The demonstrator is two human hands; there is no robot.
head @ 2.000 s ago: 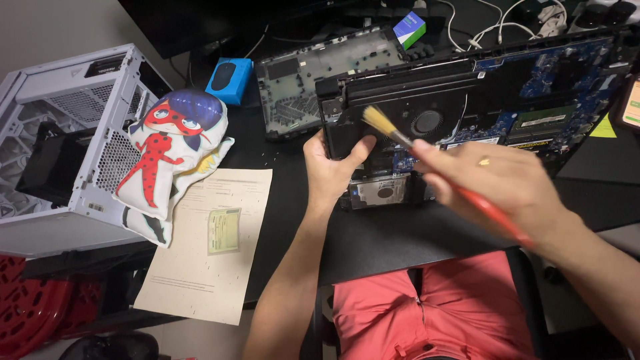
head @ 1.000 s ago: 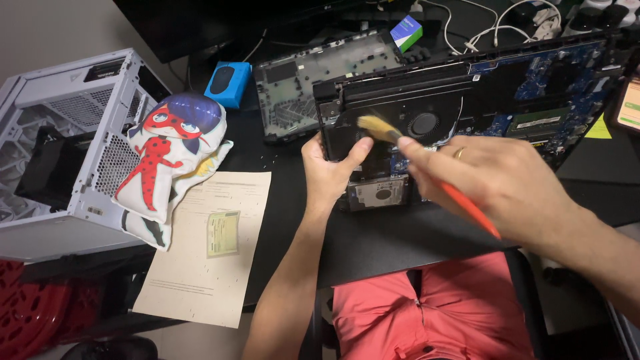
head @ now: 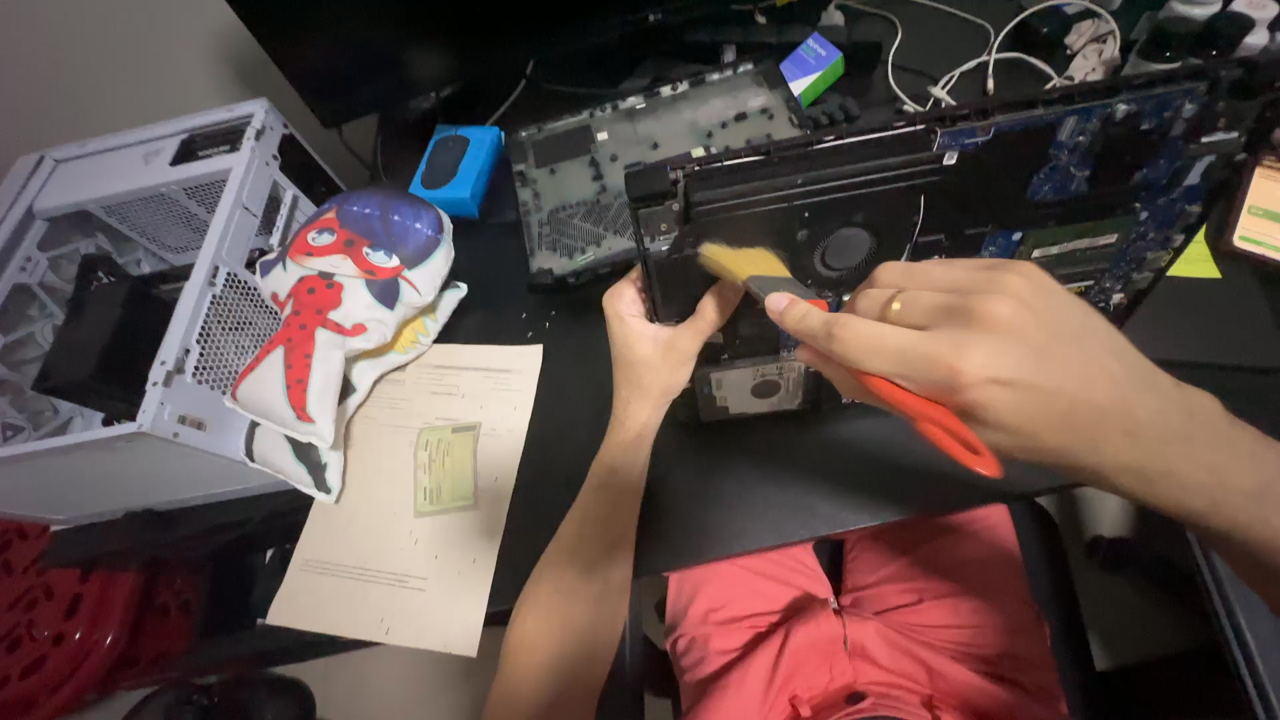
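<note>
An opened laptop chassis (head: pixel 800 215), tilted up on its edge at the front of the black desk, shows a round fan (head: pixel 845 250), blue circuit board and a silver hard drive (head: pixel 755 388) low down. My left hand (head: pixel 660 335) grips its left edge, thumb in front and fingers mostly hidden behind. In my right hand (head: pixel 940 350) is a paintbrush (head: pixel 920 415) with a red handle; its pale yellow bristles lie against the black casing left of the fan. Behind the chassis rests a detached laptop bottom cover (head: pixel 650 160) with a vent grille.
At the left stand a white computer case (head: pixel 215 280) and a printed plush doll (head: pixel 325 310), beside a paper sheet (head: pixel 400 590). A blue box (head: pixel 457 170), a blue-green box (head: pixel 812 68) and white cables (head: pixel 985 60) lie farther back. A phone (head: pixel 1257 215) is at the right edge.
The brush in my right hand has moved over the casing left of the fan, its bristles shifting up and left since the frame of one second ago. My left hand keeps its grip on the chassis.
</note>
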